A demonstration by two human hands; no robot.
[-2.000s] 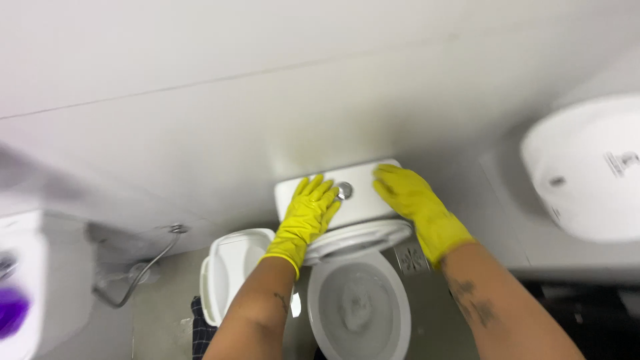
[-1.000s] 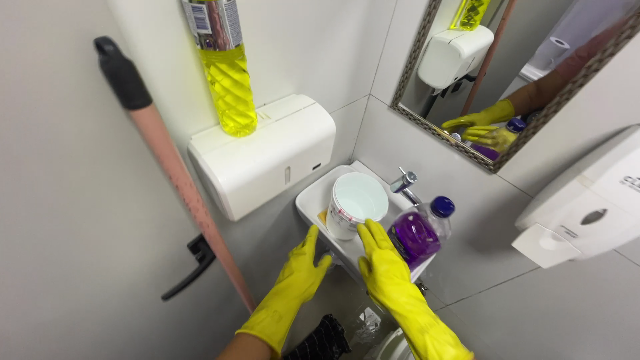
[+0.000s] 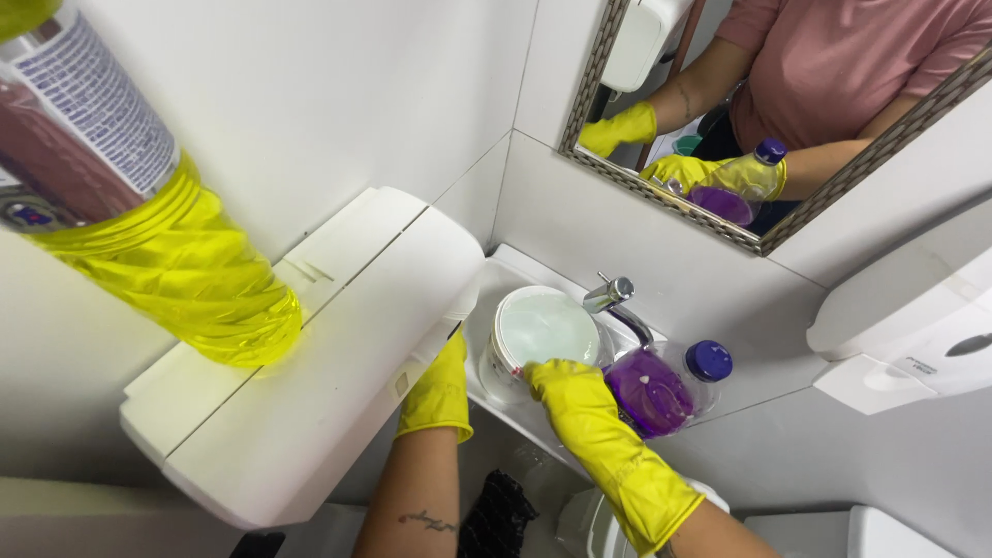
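Both hands wear yellow rubber gloves. My right hand (image 3: 577, 403) has its fingers curled at the near rim of a white plastic tub (image 3: 508, 360) holding clear liquid, in a small white sink (image 3: 523, 426). My left hand (image 3: 442, 387) reaches beneath the end of a white wall dispenser (image 3: 333, 380); its fingers are hidden behind it. A clear bottle of purple liquid with a blue cap (image 3: 655, 387) stands on the sink's right side, next to my right glove. Behind the tub is a chrome faucet (image 3: 612, 294).
A bottle of yellow liquid (image 3: 194, 271) stands on the dispenser. A framed mirror (image 3: 697, 116) hangs above the sink. At right is a white wall-mounted dispenser (image 3: 922, 325). Below are a dark cloth (image 3: 496, 515) and a white bin (image 3: 709, 496).
The view has swung from the toilet to the sink and come closer. Since one second ago, my left hand has gone partly behind the dispenser, and my right hand has curled at the tub's rim.
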